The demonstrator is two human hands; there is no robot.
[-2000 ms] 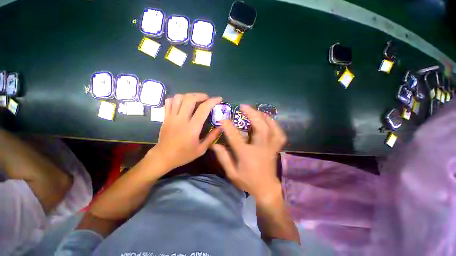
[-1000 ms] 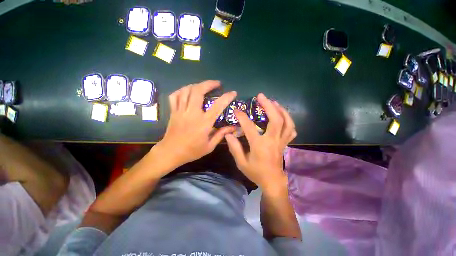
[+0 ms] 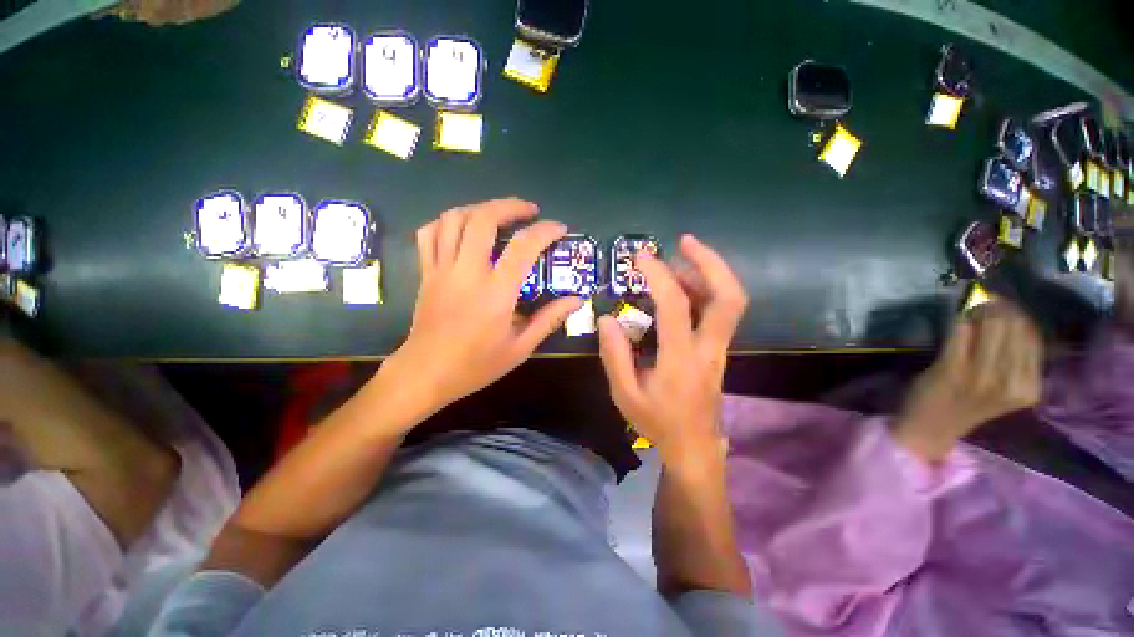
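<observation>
Three lit watch modules lie side by side at the bench's front edge. The left one (image 3: 530,279) is mostly hidden under my left hand (image 3: 466,299). The middle module (image 3: 573,265) shows a dark screen with small coloured icons, between my left index finger and thumb. The right module (image 3: 632,264) has a similar screen, with a small gap to the middle one. My right hand (image 3: 678,330) has its fingers spread, a fingertip on the right module's screen. Batteries (image 3: 581,319) hang below the middle and right modules.
White-lit modules (image 3: 280,225) lie in two rows of three at left and upper left. Unlit modules (image 3: 820,91) lie at the top centre and right. Many modules crowd the far right of the green bench surface (image 3: 696,137). A neighbour's hand (image 3: 995,361) is at right.
The modules' dial-like screens now show small icons. The right module now stands apart from the middle one, and my right hand has shifted right. A neighbour's hand has appeared at right.
</observation>
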